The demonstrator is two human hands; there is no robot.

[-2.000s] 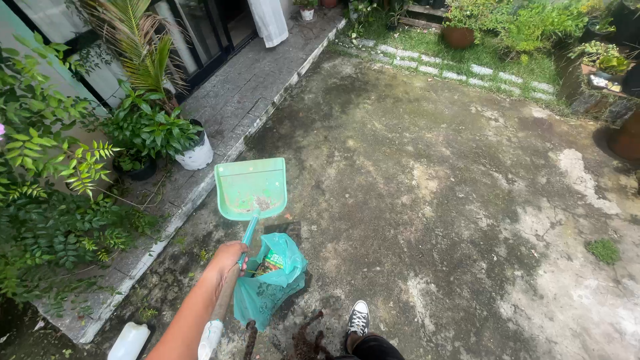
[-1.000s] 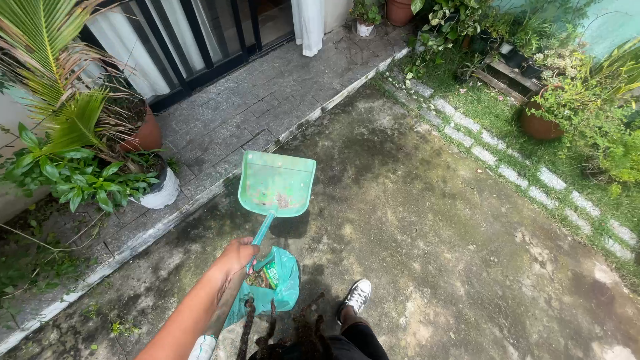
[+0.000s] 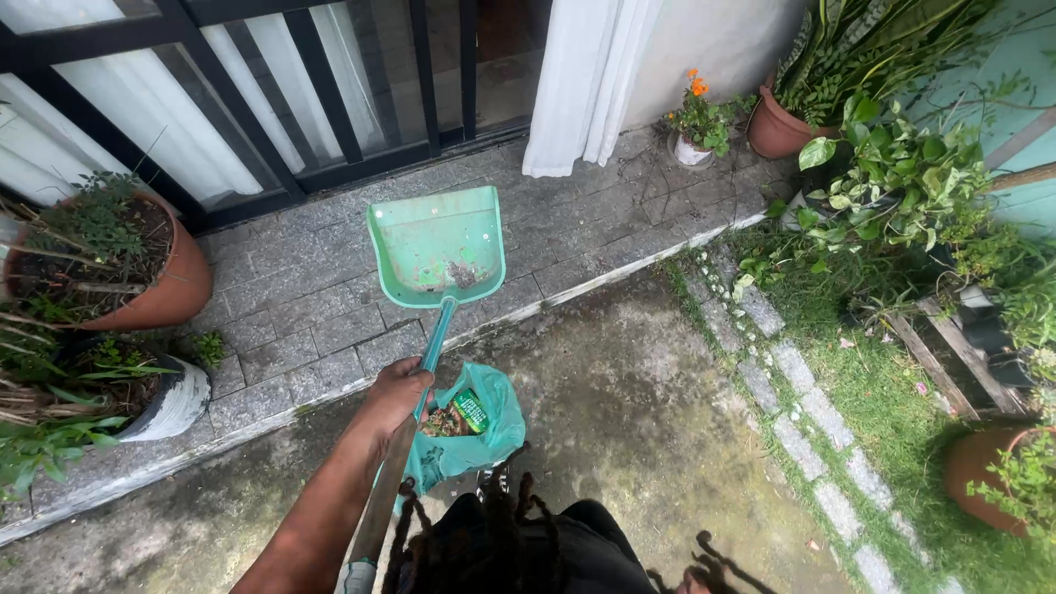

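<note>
My left hand (image 3: pixel 398 394) is closed around the long handle of a green plastic dustpan (image 3: pixel 437 239), with its pan held out ahead of me. Bits of dirt and green scraps lie in the pan. Behind the handle, just right of that hand, is an open teal plastic bag (image 3: pixel 503 412) with leaf litter and a green printed packet (image 3: pixel 470 410) inside. A small part of my right hand (image 3: pixel 693 584) shows at the bottom edge, partly behind hanging locks of hair; what it does cannot be told.
A paved step (image 3: pixel 569 239) with a white edge runs beside the glass door (image 3: pixel 330 91) and a white curtain (image 3: pixel 577 82). Potted plants stand on it, including a terracotta pot (image 3: pixel 177 272) at left. Stone pavers (image 3: pixel 799 445), grass and a wooden pallet (image 3: pixel 949 355) are at right.
The view has swung toward the door and step. My left hand still holds the dustpan, which now appears over the step. The right hand has come into view at the bottom edge.
</note>
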